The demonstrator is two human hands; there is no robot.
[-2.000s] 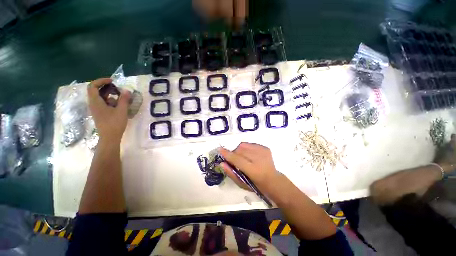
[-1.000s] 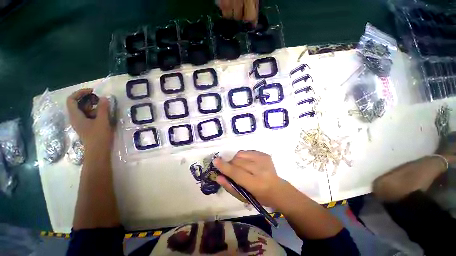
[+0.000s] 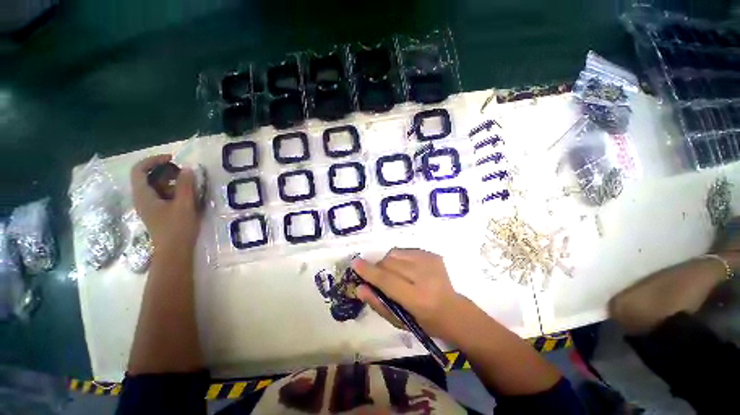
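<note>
My left hand [image 3: 169, 203] is at the left of the tray, its fingers curled round a dark housing frame [image 3: 162, 180] that they partly hide. My right hand [image 3: 406, 288] holds a slim dark tool [image 3: 414, 328] like a pen, handle end toward me. Its tip end is at the loose pile of small black parts [image 3: 342, 301], where the fingertips hide it. The clear blister tray [image 3: 219, 256] holds rows of black square frames [image 3: 347, 218], with darker filled pockets [image 3: 329, 109] at the far side.
Small black brackets [image 3: 489, 162] stand in a column right of the tray, above a beige heap [image 3: 519, 247]. Clear bags lie at left [image 3: 101, 231] and right [image 3: 604, 105]. A person's forearm [image 3: 673, 292] is at the right. A dark-filled tray [image 3: 706, 113] is at far right.
The camera view has shifted slightly. The hand at the top edge is gone from view. My left hand still holds the frame and my right hand stays at the black pile with the tool.
</note>
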